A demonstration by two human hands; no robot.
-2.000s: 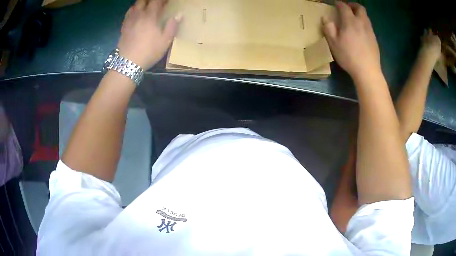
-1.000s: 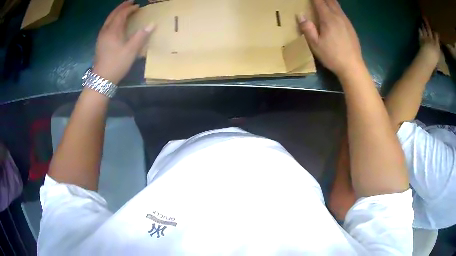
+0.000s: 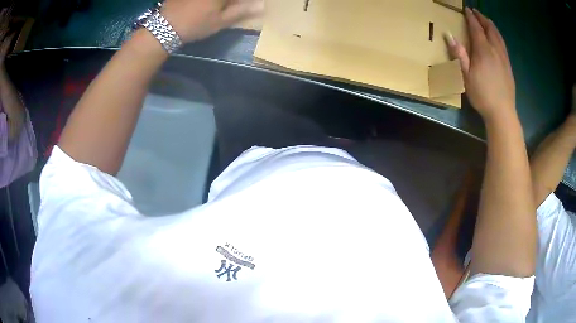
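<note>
A tan cardboard box blank (image 3: 360, 38) with short dark slits lies at the table's near edge, on at least one more sheet. Its far part is cut off by the top of the picture. A small squarish corner tab (image 3: 446, 78) stands raised at its near right corner. My right hand (image 3: 491, 66) is at the blank's right edge, thumb toward the tab and fingers beyond; whether it grips is unclear. My left hand (image 3: 205, 17) is at the blank's left side, blurred and partly cut off by the top edge; its fingertips are indistinct.
The dark green table (image 3: 95, 28) has a pale near edge. A neighbour's arm (image 3: 559, 151) and white sleeve are at the right. Another person's pink sleeve (image 3: 18, 145) is at the far left. A pale stool (image 3: 167, 148) stands below the table edge.
The view has shifted, so the blank sits farther right and tilted. My left hand's fingers have turned toward the blank and blurred. My right hand stays at the right edge.
</note>
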